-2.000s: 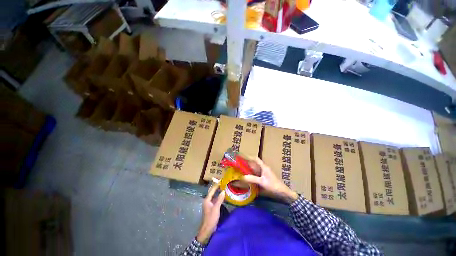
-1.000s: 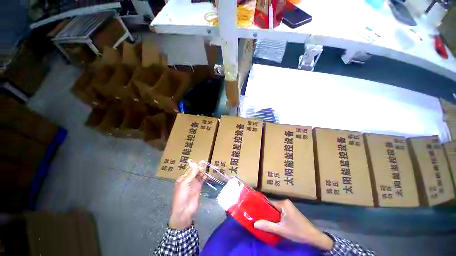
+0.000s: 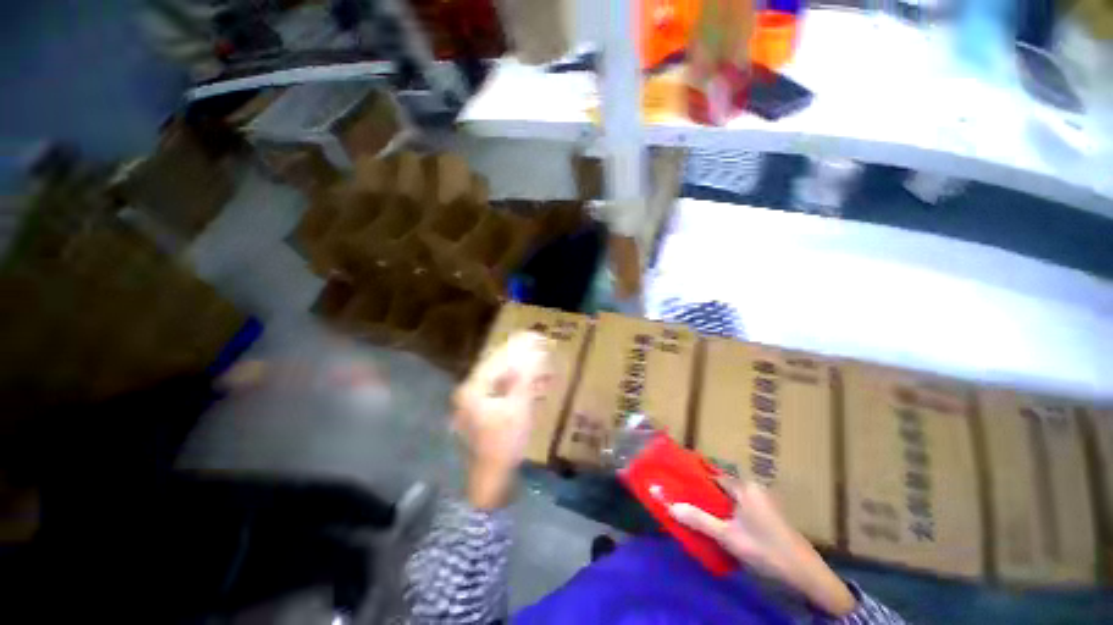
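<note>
My right hand (image 3: 767, 537) grips a red tape dispenser (image 3: 679, 491), its metal-coloured end pointing up and left over the cartons. My left hand (image 3: 503, 409) is raised to the left of the dispenser, apart from it, in front of the leftmost carton (image 3: 537, 320). Its fingers are bunched and blurred, so I cannot tell whether it holds anything. Closed brown cartons with black print (image 3: 769, 427) stand in a row beyond my hands. The yellow tape roll does not show separately.
Open empty cartons (image 3: 403, 232) stand on the floor to the left, beside a dark bin (image 3: 561, 271). A white bench (image 3: 891, 134) with a black phone (image 3: 776, 93) is behind the row. A white post (image 3: 625, 122) rises near it. Blurred dark shapes and hand-like patches are at lower left.
The yellow roll seen beside the dispenser at first no longer shows separately. A clear strip stretched from my left hand a second ago; now that hand is higher. The view has shifted left and blurred.
</note>
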